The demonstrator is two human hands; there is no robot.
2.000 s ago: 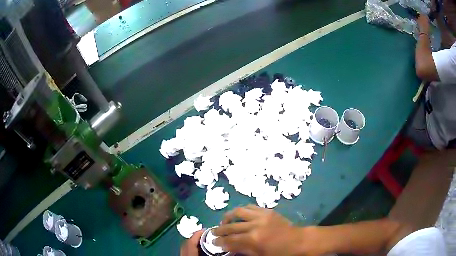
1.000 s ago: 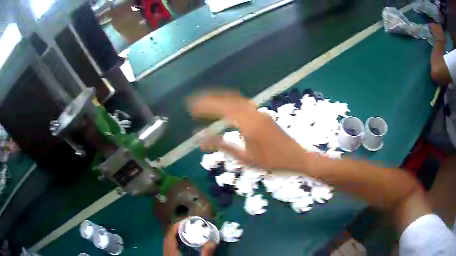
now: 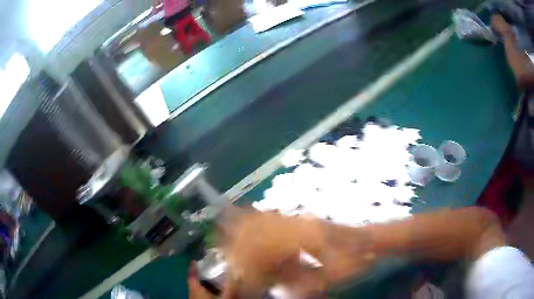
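My left hand (image 3: 196,286) is at the bottom edge, mostly cut off and covered, around a plastic cup (image 3: 212,270) at the press foot. My right hand (image 3: 272,248) is blurred, its fingers closed at the end of the press lever (image 3: 212,194), a pale bar running from the silver hub; its grip is hidden. The green press (image 3: 158,219) stands at the left; its base plate is hidden behind my hands. White star-shaped inserts (image 3: 345,181) lie in a heap beyond my right forearm. A white piece (image 3: 309,260) shows beside my right hand.
Two white cups (image 3: 423,156) (image 3: 451,153) stand right of the heap. Dark small parts (image 3: 354,125) lie behind it. The conveyor (image 3: 281,99) runs behind its pale rail. Another person's arm (image 3: 510,49) and a clear bag (image 3: 473,26) are at the upper right. A clear cup (image 3: 124,292) shows at lower left.
My right hand has left the cup, risen over the heap, then come down beside the press with the lever. My left hand has brought the cup to the press foot. The view has shifted.
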